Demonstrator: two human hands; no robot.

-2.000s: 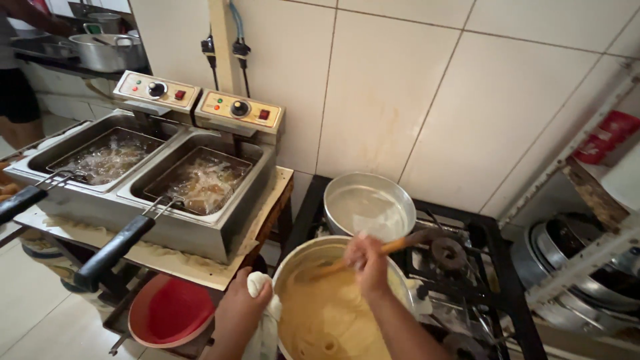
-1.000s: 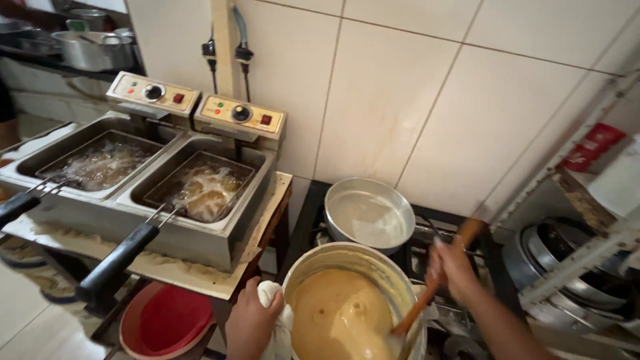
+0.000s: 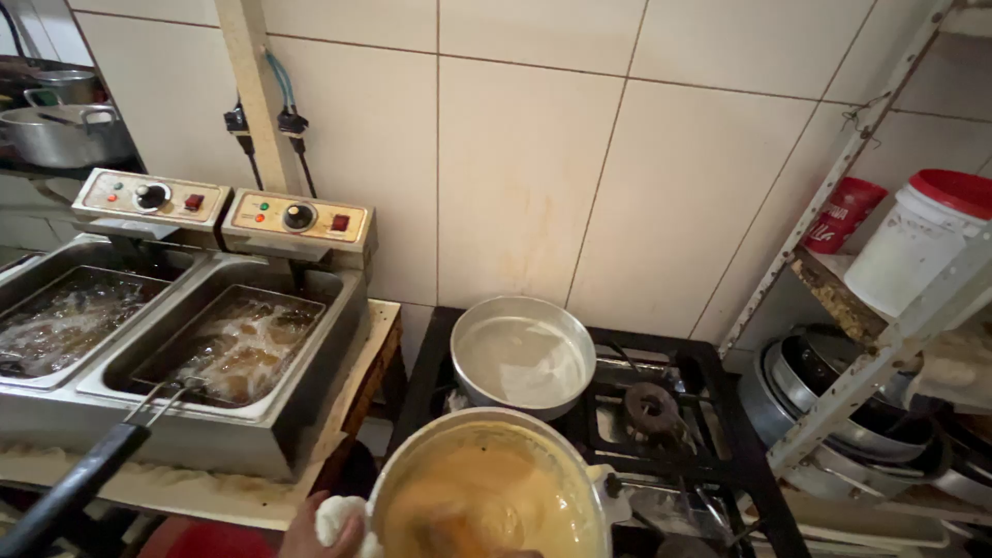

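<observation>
A large metal pot (image 3: 601, 496) of thick yellow-orange mixture stands at the bottom centre, on the front of the black stove. At its left side my left hand (image 3: 322, 531) is closed on a bunched white cloth (image 3: 341, 521) against the rim. A wooden spoon (image 3: 449, 535), blurred by motion, is in the mixture. Only a sliver of my right hand (image 3: 521, 553) shows at the bottom edge, beside the spoon; most of its grip is out of frame. Behind the pot sits a round aluminium pan (image 3: 523, 356) holding pale liquid.
At left, a two-basin electric fryer (image 3: 287, 434) bubbles, and a black basket handle (image 3: 77, 484) juts forward. A burner (image 3: 651, 411) lies right of the pan. A shelf rack (image 3: 876, 380) at right holds stacked pans (image 3: 790, 387) and a white bucket (image 3: 907, 248). A red basin (image 3: 221, 541) is low at left.
The wooden spoon has moved from the pot's right side to its lower left part. My right hand has dropped almost out of view. My left hand stays on the cloth at the rim.
</observation>
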